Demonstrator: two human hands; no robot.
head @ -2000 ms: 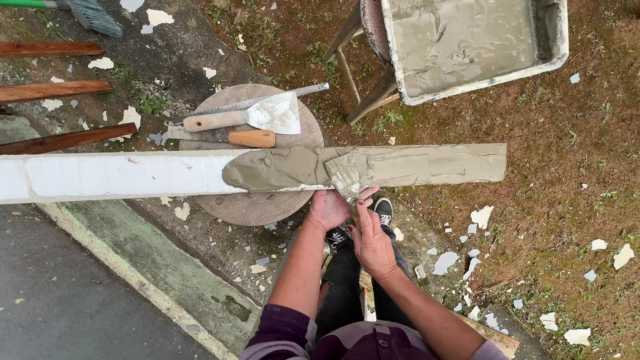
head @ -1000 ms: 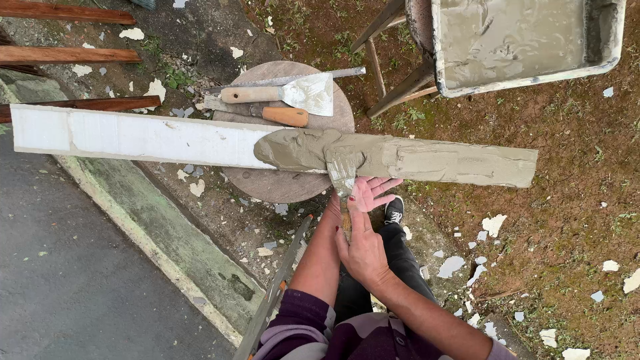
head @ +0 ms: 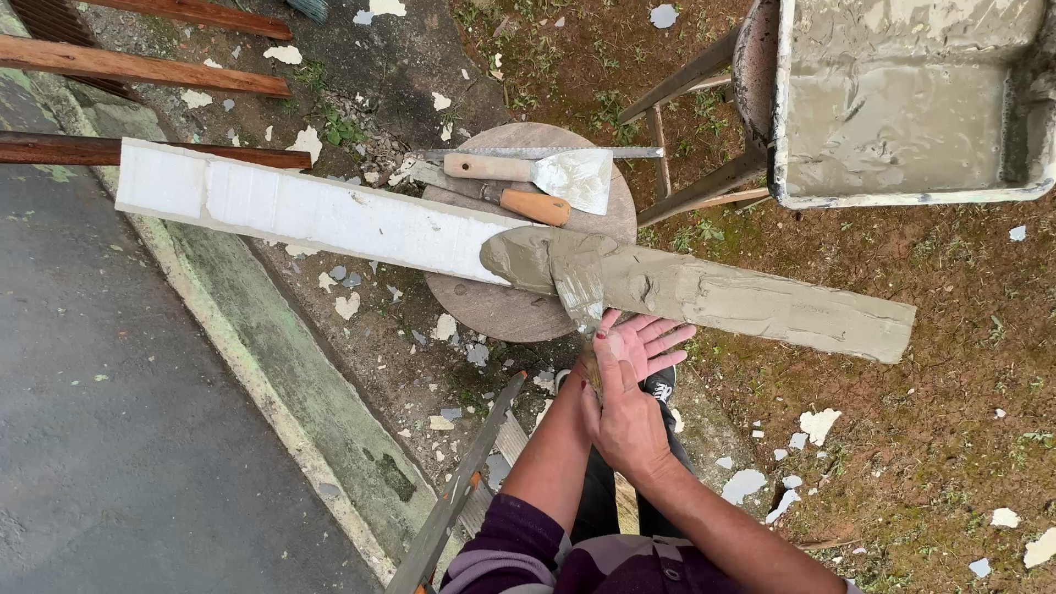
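Note:
A long narrow strip, white foam-like on its left part, is coated with grey-brown mortar on its right part. My right hand grips the handle of a putty knife, whose blade lies on the wet mortar near the strip's middle. Palm up, fingers spread, my left hand is under the strip's near edge; whether it touches the strip cannot be told. Beyond the strip, on a round wooden stool top, lie a wide scraper, an orange-handled tool and a thin metal blade.
A tray of mortar stands on a wooden stool at upper right. Reddish wooden slats reach in from the upper left. A ladder-like frame is beside my left arm. Paint flakes litter the ground; a concrete ledge runs diagonally.
The strip has tilted, its left end now farther from me and its right end nearer. My left hand, around the strip's near edge two seconds ago, now has its fingers spread. The view has shifted.

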